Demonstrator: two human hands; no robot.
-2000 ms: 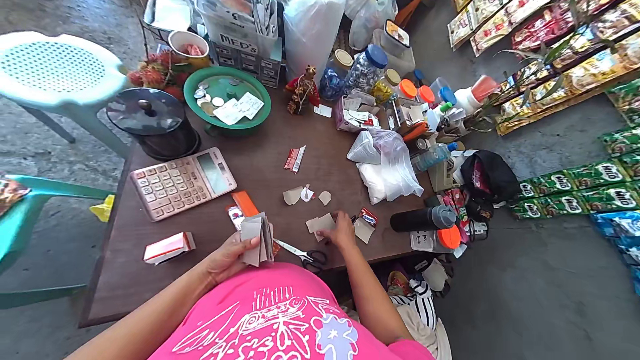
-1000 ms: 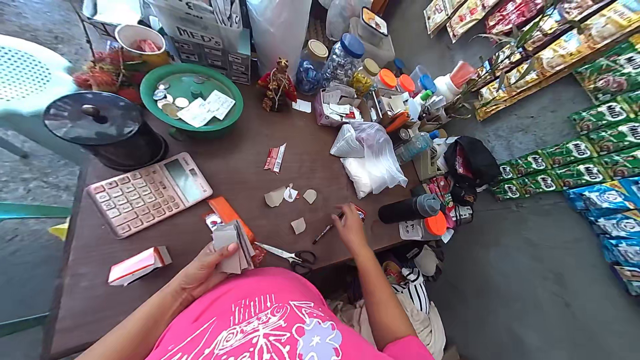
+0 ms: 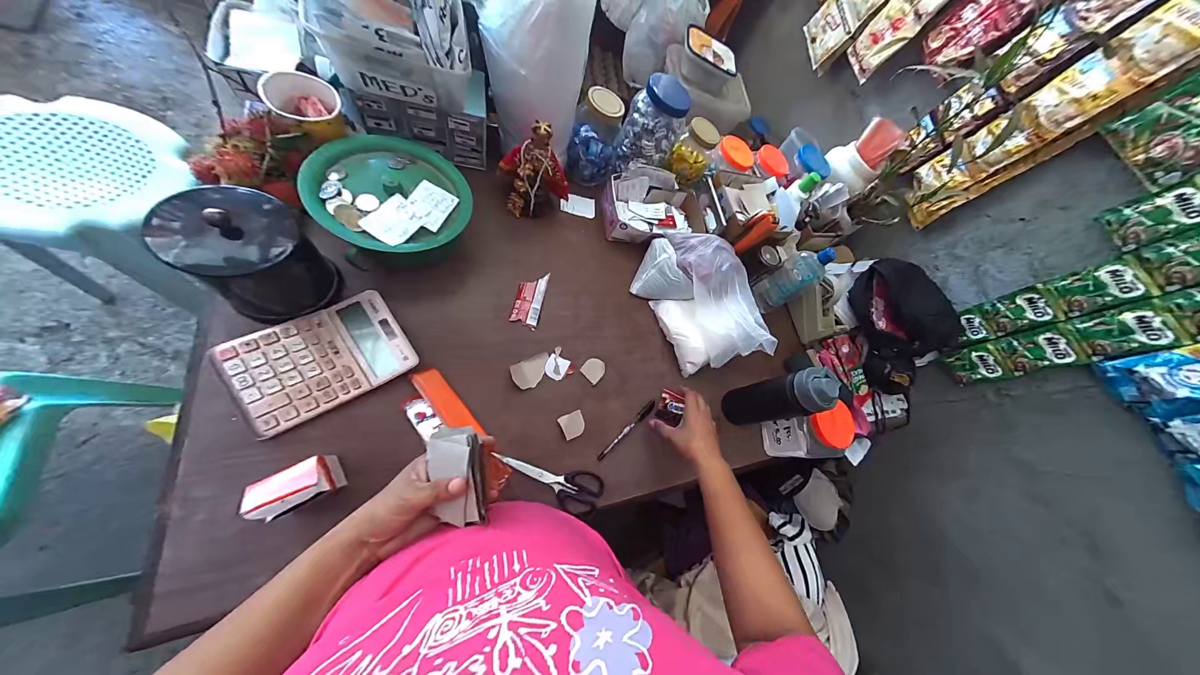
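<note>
My left hand (image 3: 417, 502) grips a stack of grey cardboard pieces (image 3: 457, 476) at the table's front edge. My right hand (image 3: 692, 429) has its fingers on a small dark red and blue packet (image 3: 670, 407). Just left of that hand lies a pen (image 3: 626, 430). Scissors (image 3: 562, 483) with dark handles lie between my hands, their blades toward an orange strip-like thing (image 3: 448, 412). Torn cardboard scraps (image 3: 530, 371) and a loose cardboard piece (image 3: 571, 425) lie mid-table, below a red and white wrapper (image 3: 530, 301).
A pink calculator (image 3: 314, 364), a small red and white box (image 3: 292, 487) and a black lidded canister (image 3: 242, 253) are at left. Behind stands a green dish (image 3: 384, 192) with coins and papers. Plastic bags of white contents (image 3: 703, 309) and a dark bottle (image 3: 781, 397) are at right.
My right hand has moved right, from a cardboard piece to the small packet. That piece now lies on the table, and the pen is uncovered. My left hand keeps its stack.
</note>
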